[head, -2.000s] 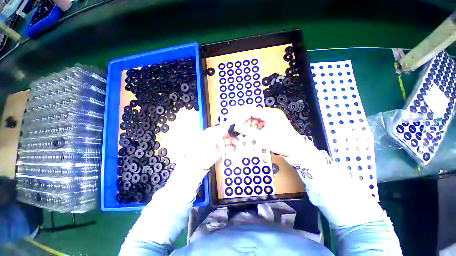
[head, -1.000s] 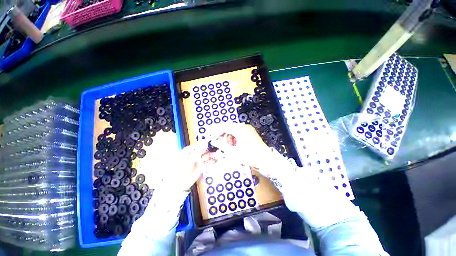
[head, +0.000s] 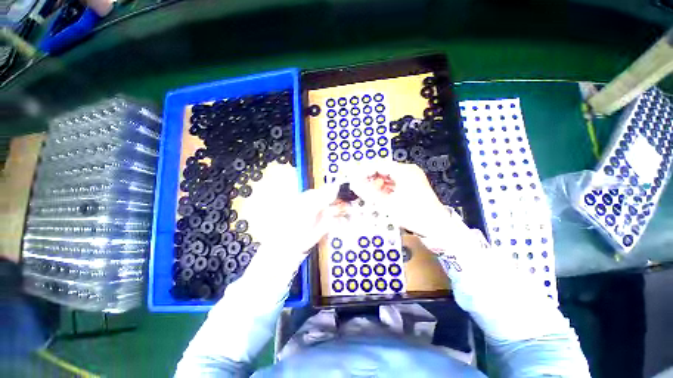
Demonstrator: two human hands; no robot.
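Observation:
My left hand (head: 313, 214) and my right hand (head: 402, 193) are close together over the sticker sheet (head: 359, 127), washed out by glare. My left fingertips hold a small black round part (head: 347, 193), partly hidden by the fingers. My right fingertips are beside it; whether they hold a ring cannot be told. The sheet lies in the black tray (head: 317, 298), with dark rings in rows above and below my hands. A heap of black discs (head: 420, 144) lies along the tray's right side.
The blue tray (head: 156, 221) with many loose discs is on the left, beside clear ribbed trays (head: 92, 207). A second dotted sheet (head: 509, 177) lies right of the black tray. Spare ring sheets (head: 634, 162) and clear film (head: 568, 196) are at far right. A person's hand (head: 101, 6) shows at top left.
The view swung away and back, shifting the trays in the picture. My hands stay together over the sheet with the black part between them.

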